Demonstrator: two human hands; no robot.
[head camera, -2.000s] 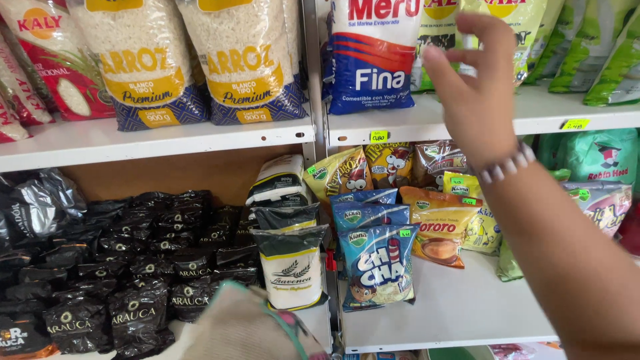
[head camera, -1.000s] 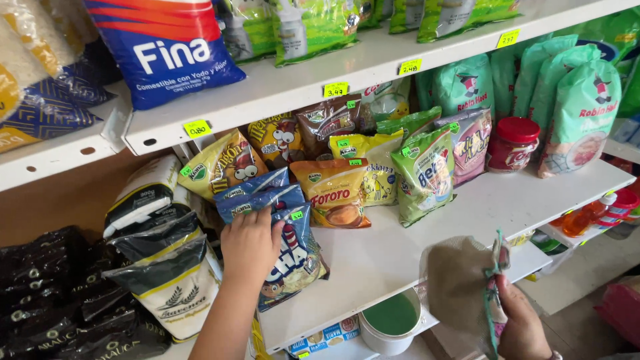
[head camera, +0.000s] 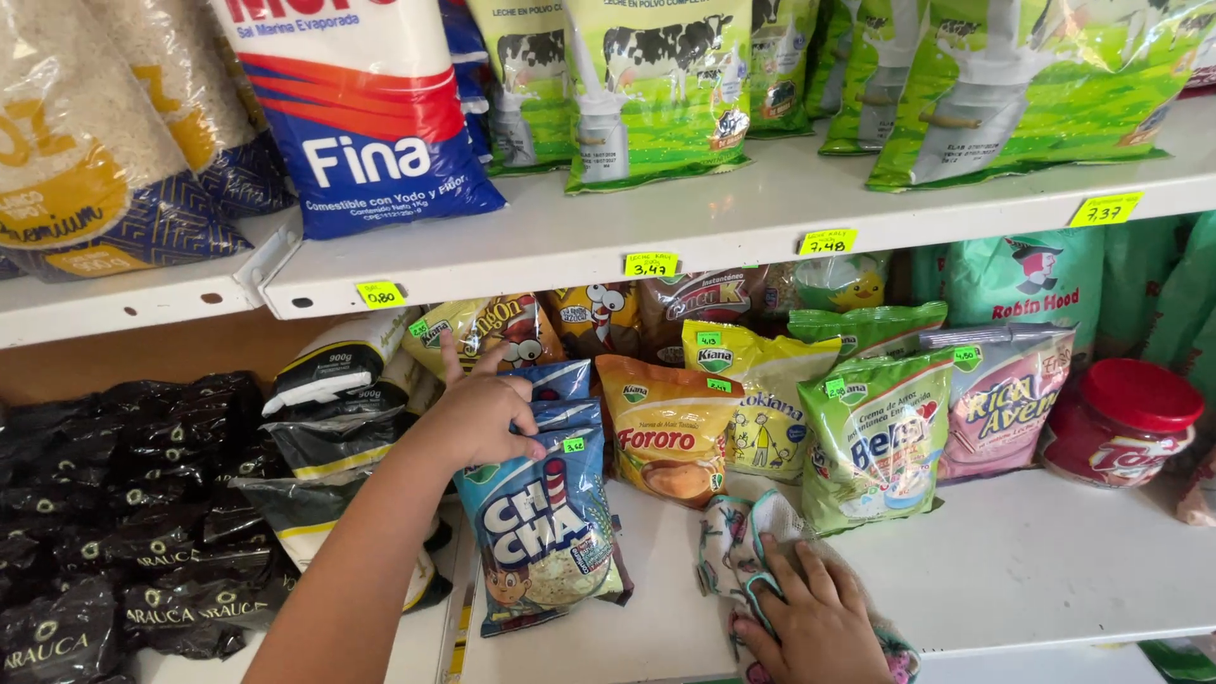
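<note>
My left hand (head camera: 480, 408) rests at the top of the blue Chicha bags (head camera: 546, 532), its thumb and fingers on their upper edges; how firmly it grips cannot be told. Just above its fingertips is a yellow Kiana bag (head camera: 484, 328). My right hand (head camera: 812, 608) presses flat on a patterned cloth (head camera: 741, 541) lying on the white lower shelf (head camera: 1026, 570). Near that cloth stand an orange Fororo bag (head camera: 665, 442), a yellow Kiana bag (head camera: 760, 408) and a green rice-cream bag (head camera: 879, 442).
Black Arauca packets (head camera: 142, 532) and black-and-white bags (head camera: 332, 456) fill the left. A pink bag (head camera: 1007, 399) and a red-lidded jar (head camera: 1126, 418) stand to the right. Overhead, the upper shelf's edge (head camera: 551, 266) holds a salt bag (head camera: 361, 114) and green milk-powder bags (head camera: 655, 85).
The right hand has brought the cloth from in front of the shelf onto its surface, beside the Fororo bag. My left hand, raised two seconds ago, stays at the blue bags it reached one second ago.
</note>
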